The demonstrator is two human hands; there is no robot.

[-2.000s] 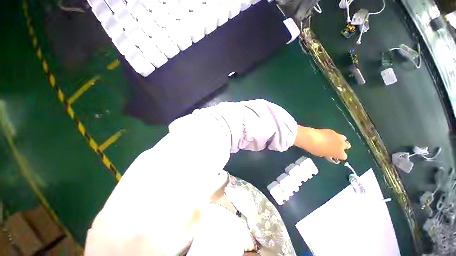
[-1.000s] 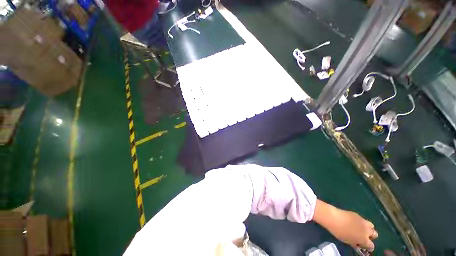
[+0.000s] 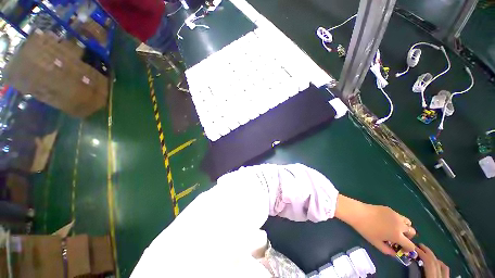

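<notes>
My left hand (image 3: 384, 227), in a pale lilac sleeve, reaches to the lower right, its fingers closed on a small circuit board (image 3: 403, 257) with yellow and white parts. My right hand (image 3: 432, 264) is cut off by the bottom edge; its fingertips meet the board's right end. The fingers hide much of the board. A short row of white housing shells (image 3: 343, 266) stands on the dark green bench to the left of the hands, partly cut off by the bottom edge.
A large grid of white shells (image 3: 247, 81) lies at the upper middle beside a black mat (image 3: 271, 133). A worn rail (image 3: 418, 171) and a metal post (image 3: 366, 49) border the belt, which bears corded boards (image 3: 427, 115). A person in red (image 3: 135, 16) is at the upper left.
The view has swung up and left, bringing in the aisle and the whole shell grid. My right hand has come into view at the board, beside my left hand.
</notes>
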